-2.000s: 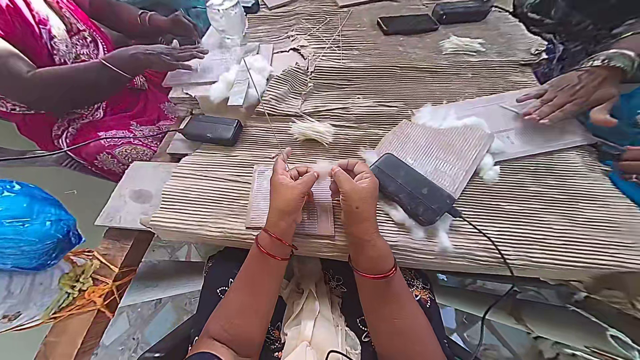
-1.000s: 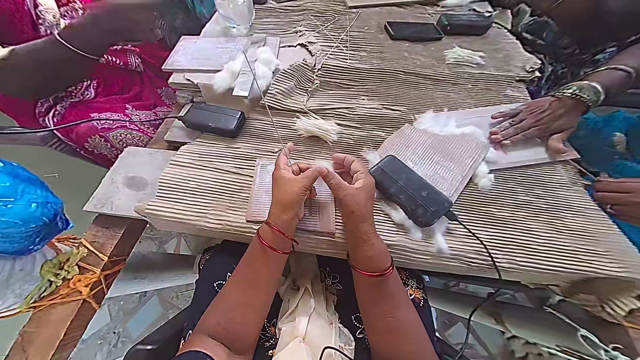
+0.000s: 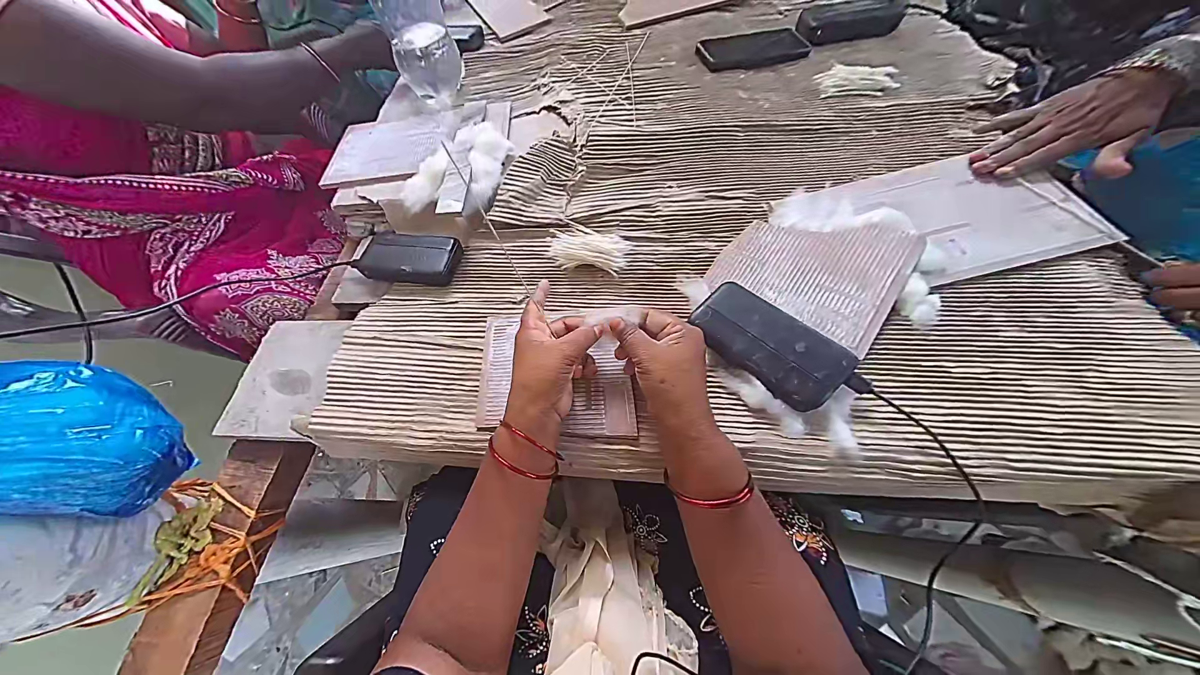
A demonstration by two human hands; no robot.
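A small tuft of white cotton [image 3: 614, 316] is pinched between the fingertips of my left hand [image 3: 548, 361] and my right hand [image 3: 661, 356]. A thin stick [image 3: 502, 246] rises up and leftward from my left hand. Both hands hover over a small ridged board [image 3: 600, 412] on the corrugated cardboard. Beyond them lies a bundle of rolled cotton wicks [image 3: 589, 250]. Right of my right hand, a black power bank [image 3: 773, 347] with a cable rests on a larger ridged board [image 3: 825, 272], with cotton wool [image 3: 844, 214] around and under it.
Another black power bank [image 3: 410, 259] sits at the left edge, near stacked boards [image 3: 384, 155] with cotton and a plastic bottle [image 3: 427, 56]. A co-worker's hand [image 3: 1087, 122] rests on a pale board [image 3: 994, 216] at right. A phone [image 3: 753, 49] and more wicks [image 3: 857, 80] lie farther back.
My fingertips have spread the cotton tuft a little wider than one second ago. At the upper left, the co-worker's arm, stretched over the boards two seconds ago, has moved back from them.
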